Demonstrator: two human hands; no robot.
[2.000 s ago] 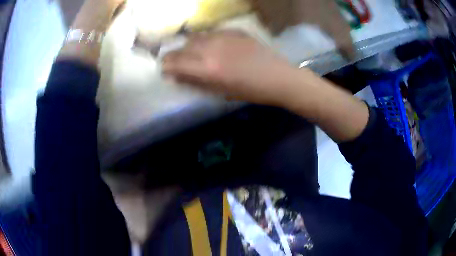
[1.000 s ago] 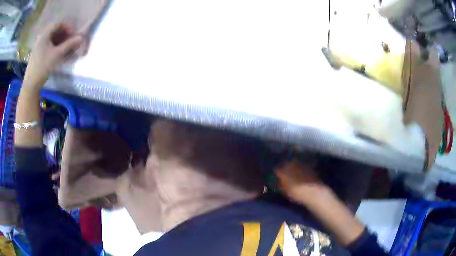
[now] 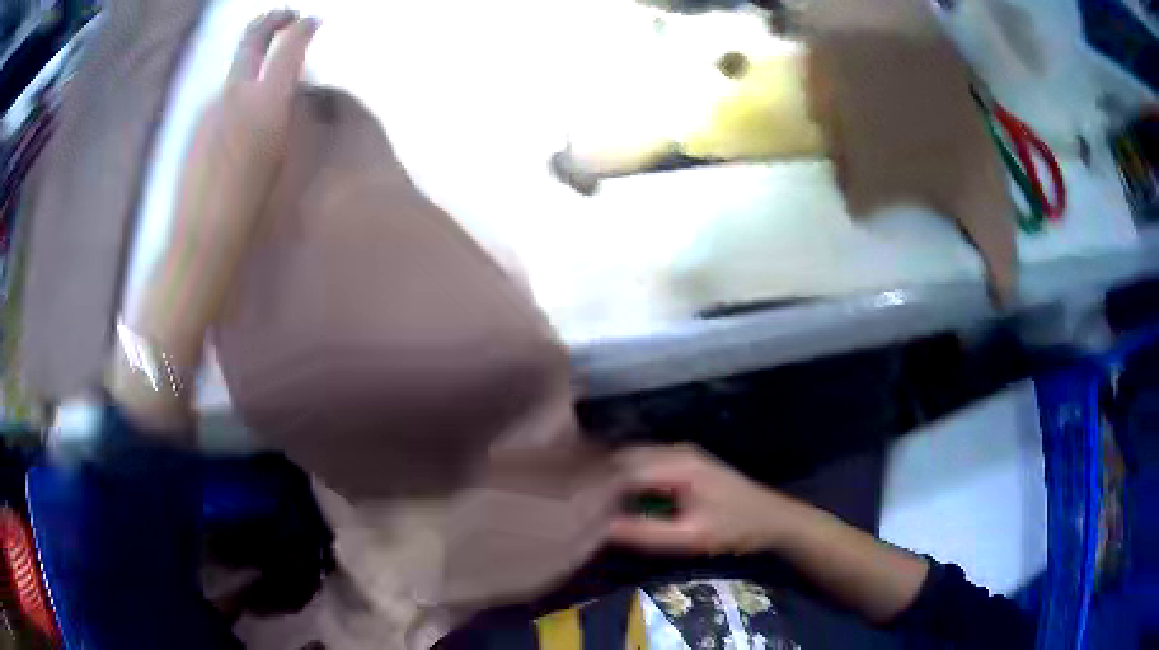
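A large taupe-brown garment panel (image 3: 381,305) lies over the left part of the white table (image 3: 508,152) and hangs over its front edge into my lap. My left hand (image 3: 248,165) is at the panel's upper left edge with its fingers stretched forward; blur hides whether it grips cloth. My right hand (image 3: 693,502) is below the table edge and pinches the panel's right side between thumb and fingers. The yellowish needle plate (image 3: 750,114) is to the right of the panel, apart from it. The picture is blurred.
A stack of browner cut pieces (image 3: 896,121) lies right of the needle plate, one tip over the table edge. Scissors with red and green handles (image 3: 1036,165) lie beside it. More taupe cloth (image 3: 95,191) is at far left. A blue basket (image 3: 1070,495) stands at lower right.
The large panel has come up from the lap onto the table's left part. My right hand now holds its side in view. The camera view has shifted towards the right.
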